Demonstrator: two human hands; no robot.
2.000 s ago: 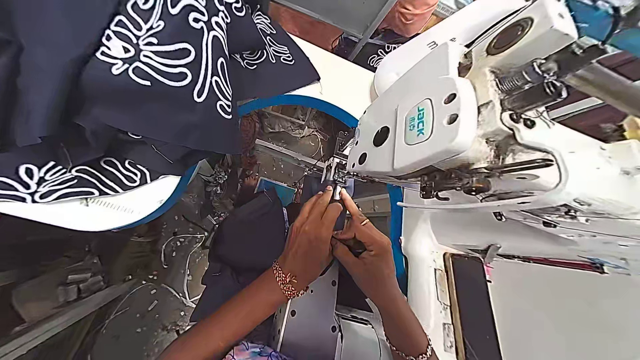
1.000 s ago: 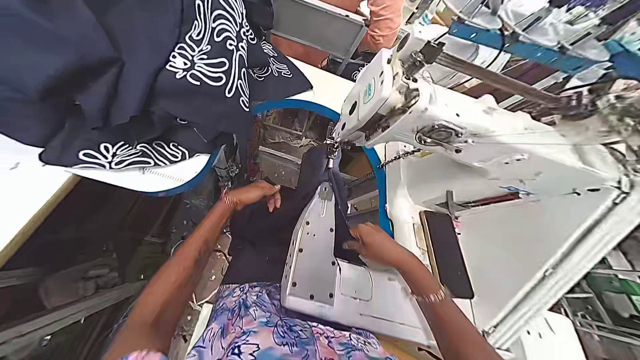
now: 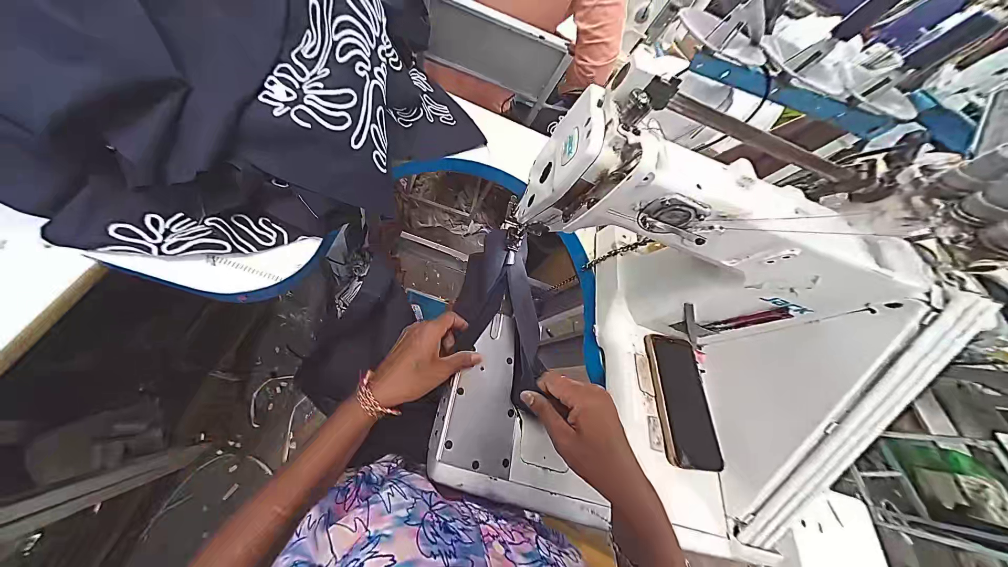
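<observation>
A white Jack sewing machine (image 3: 563, 169) has dark navy fabric (image 3: 487, 276) under its needle and presser foot (image 3: 513, 236). Toward me the fabric parts into two strips over the machine's narrow bed (image 3: 484, 409). My left hand (image 3: 421, 358) is at the edge of the left part, its thumb and forefinger apart; whether it grips the cloth is unclear. My right hand (image 3: 575, 409) pinches the lower end of the right strip between thumb and fingers. More navy cloth hangs left of the bed, below my left hand.
Navy pieces with white cord patterns (image 3: 331, 87) lie on the white table (image 3: 197, 272) at the left. A blue-edged cutout (image 3: 591, 315) surrounds the bed. A smartphone (image 3: 685, 402) lies at the right, near a dark red tool (image 3: 748, 319). A person's sleeve (image 3: 596, 39) shows beyond.
Both hands were together at the needle two seconds ago. Since one second ago, my left hand has come in from the left to the fabric near the bed. The view has shifted.
</observation>
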